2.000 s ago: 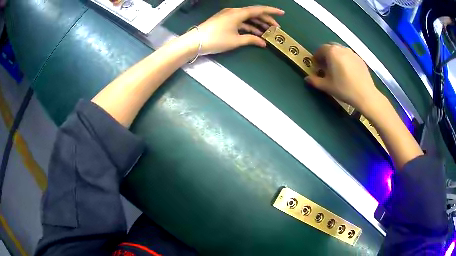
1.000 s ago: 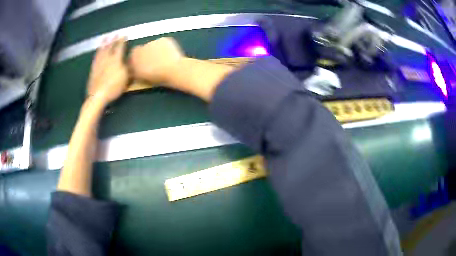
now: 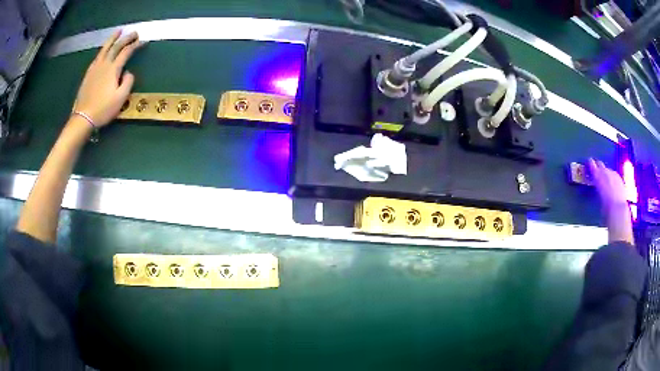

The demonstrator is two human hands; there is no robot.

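Note:
My left hand (image 3: 105, 85) lies over the left end of a gold six-hole fixture plate (image 3: 170, 107) on the belt, fingers spread beyond its far edge. A second gold plate (image 3: 242, 106) lies to its right, its right end hidden by the black housing. My right hand (image 3: 610, 190) is at the far right, its fingertips on a small visible part of another plate (image 3: 579, 173); its grip is unclear. A lone gold plate (image 3: 195, 271) lies on the green bench edge. Stacked gold plates (image 3: 434, 218) sit against the housing's front.
The black UV lamp housing (image 3: 427, 170) spans the green belt, with violet glow at its left side and at far right. Pale cables (image 3: 463, 76) loop over it. A white crumpled tissue (image 3: 373, 158) lies on top. A silver rail (image 3: 145, 206) runs along the belt's front.
My right hand has moved from the belt plates beside my left hand to the far right of the housing. My left hand stays at the left plate. The camera view has shifted right.

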